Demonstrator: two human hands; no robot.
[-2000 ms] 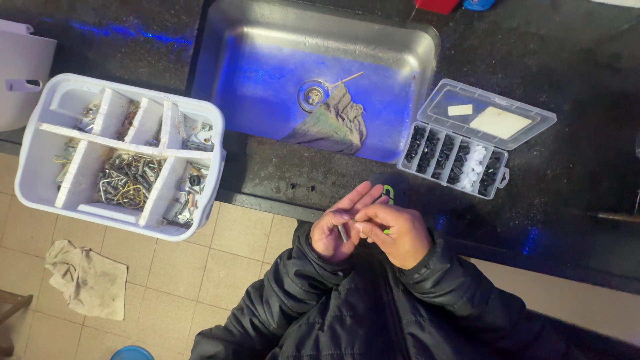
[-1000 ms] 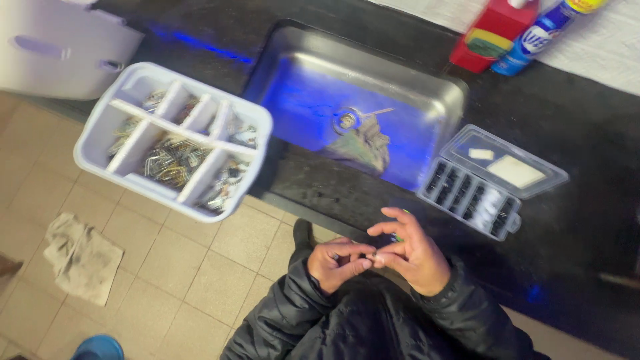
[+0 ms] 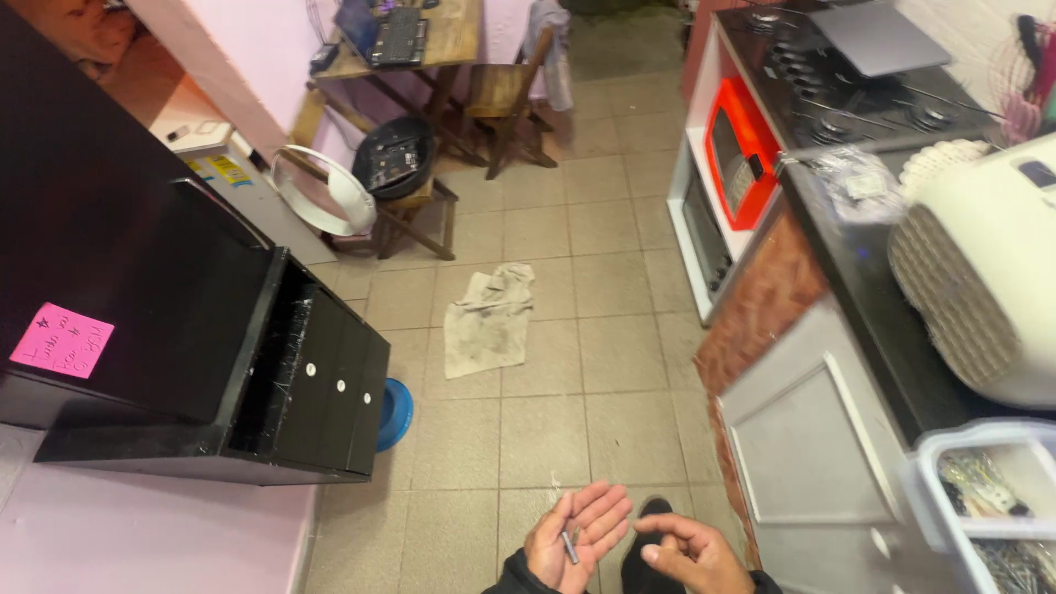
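My left hand (image 3: 582, 532) is held palm up at the bottom middle, with a small grey metal pin or screw (image 3: 569, 548) lying across it near the thumb. Another tiny piece seems to rest by the fingers, too small to name. Just to its right, my right hand (image 3: 697, 553) hovers apart with curled fingers; nothing shows between them. At the lower right edge, a white plastic divided bin (image 3: 932, 495) holds loose small metal hardware (image 3: 1015, 565).
A grey-stained cloth (image 3: 491, 322) lies on the tiled floor. Black drawers (image 3: 330, 388) and a blue basin (image 3: 397, 415) stand left; white cabinet doors (image 3: 808, 445) and a black counter (image 3: 858, 297) run along the right. Wooden chairs (image 3: 503, 91) stand farther back.
The view has swung from the sink to the floor and room. My hands, fingertips together a second ago, are now apart, and my left palm has opened upward.
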